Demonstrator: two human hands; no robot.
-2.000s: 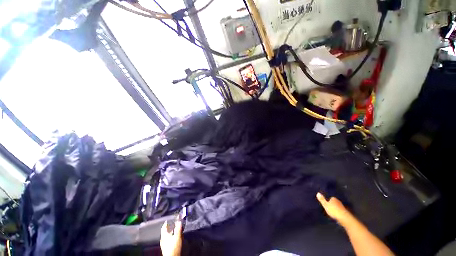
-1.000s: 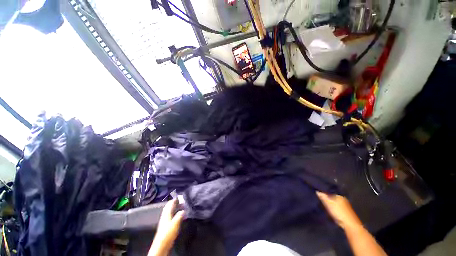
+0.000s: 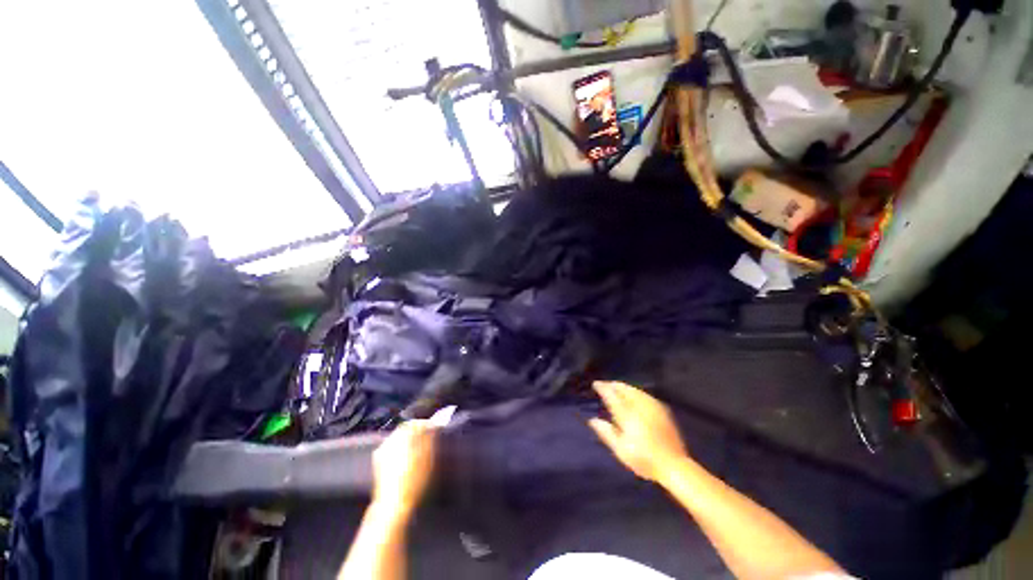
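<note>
The navy garment point(image 3: 532, 453) lies across the front of the dark pressing table, blurred at its left part. My left hand point(image 3: 402, 462) is at its left edge, over the right end of the grey padded bar point(image 3: 272, 467), with its fingers closed on the cloth beside a small white bit. My right hand point(image 3: 643, 433) lies on the garment at centre right, thumb and fingers apart. The steam iron, with its red part point(image 3: 903, 410), stands at the table's right side, away from both hands.
Heaped navy cloth point(image 3: 589, 249) fills the table's back. A tall navy heap point(image 3: 125, 374) stands at far left by the window. A tan hose point(image 3: 693, 147) hangs to the iron. A phone point(image 3: 597, 113), carton point(image 3: 779, 198) and red items are by the wall.
My right hand has moved left across the garment, towards my left hand. The cloth near the bar's end has shifted, and the lighter grey section there no longer shows flat. The view has shifted.
</note>
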